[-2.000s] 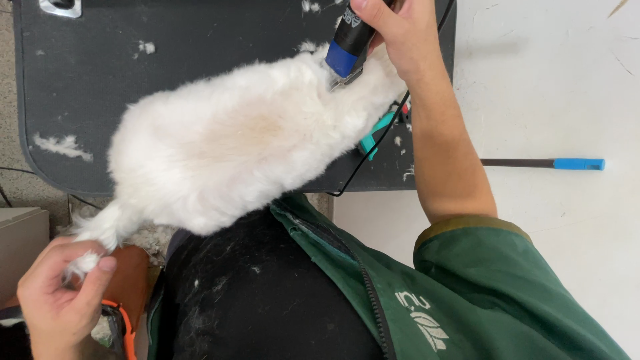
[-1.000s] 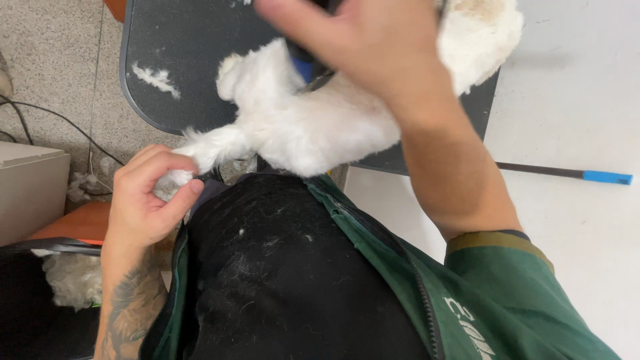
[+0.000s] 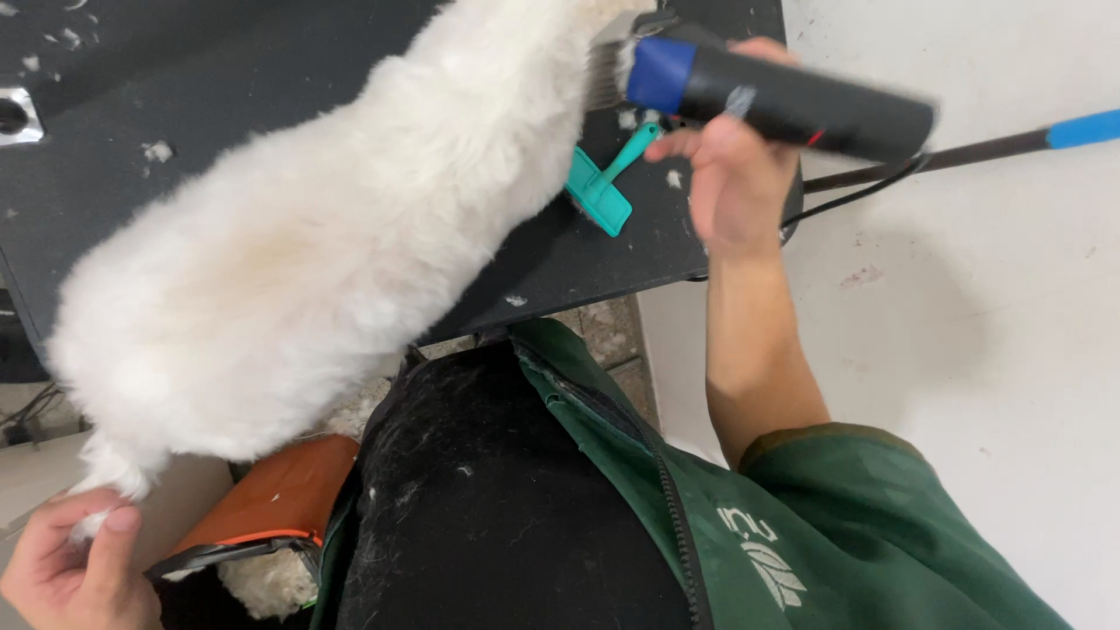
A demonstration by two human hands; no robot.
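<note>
A white-coated animal, apparently a dog, stands on a black grooming table, seen from above; its head is out of view. At the lower left, my left hand pinches the fur at the end of its tail. My right hand holds a black and blue electric clipper, blurred, with a metal comb attachment against the fur near the neck or shoulder. A teal slicker brush lies on the table between the animal and my right wrist.
Tufts of cut fur dot the table. The clipper's cord hangs near a dark pole with a blue end by the white wall. Below the table is an orange bin with fur inside.
One second ago the clipper was near the animal's rear, with its body bent toward the right; now the clipper is at the front part and the body is stretched out. My left hand still holds the tail.
</note>
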